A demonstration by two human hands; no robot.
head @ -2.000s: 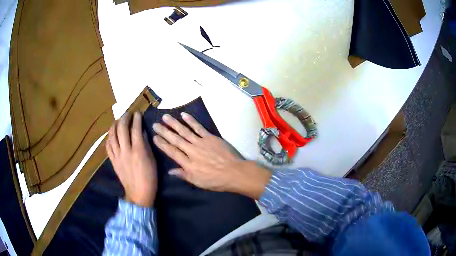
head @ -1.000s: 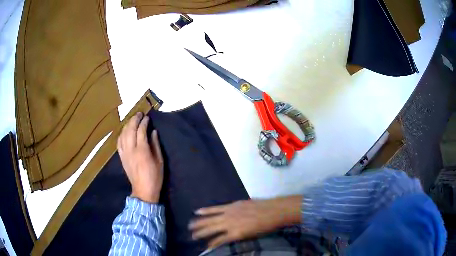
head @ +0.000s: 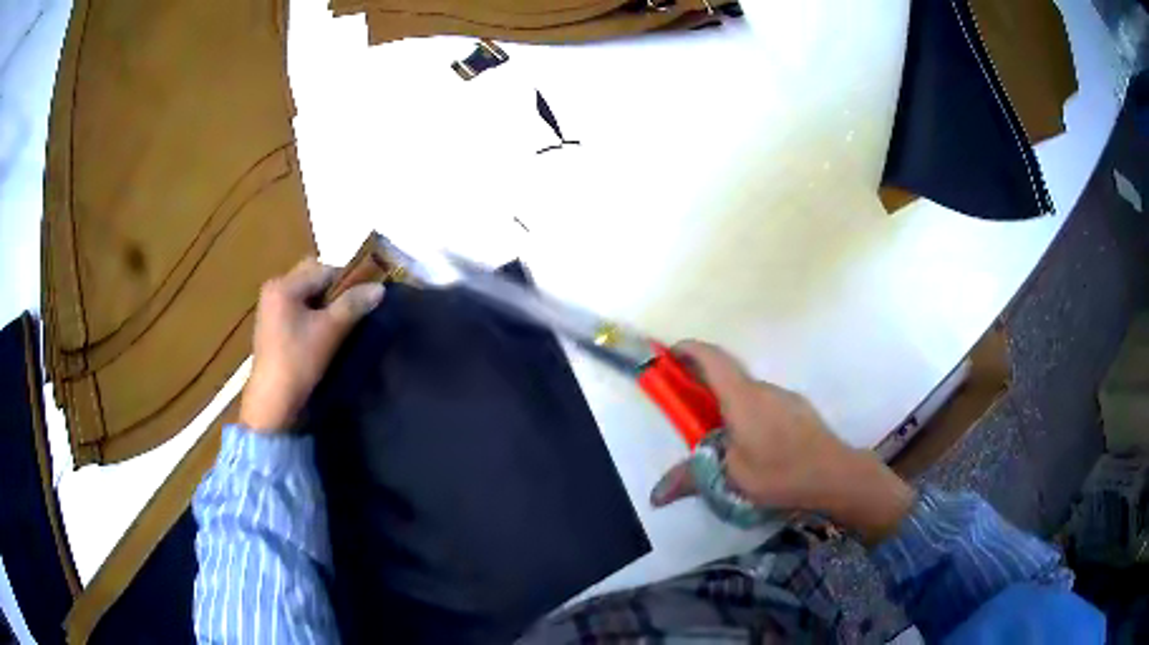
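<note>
A dark front panel [head: 466,428] with a long brown band [head: 151,542] along its left edge lies in front of me. My left hand [head: 302,334] pinches the band's top end, where a small brown tab [head: 388,262] shows. My right hand [head: 769,435] holds the tailor's shears [head: 674,397] by the red, cloth-wrapped handles. Their blurred silver blades point up-left over the panel's top edge, tips close to the tab. I cannot tell whether the blades touch the tab.
Stacked brown panels [head: 189,164] lie at left, more brown panels [head: 529,19] at the top. A dark panel with pale stitching [head: 964,126] lies at top right. Small dark offcuts [head: 480,59] lie on the white table [head: 743,164]. An open brown carton [head: 958,403] stands below the right edge.
My right hand has left the panel and picked up the shears, bringing the blades down-left to the panel's top. My left hand has moved from lying flat to pinching the band end.
</note>
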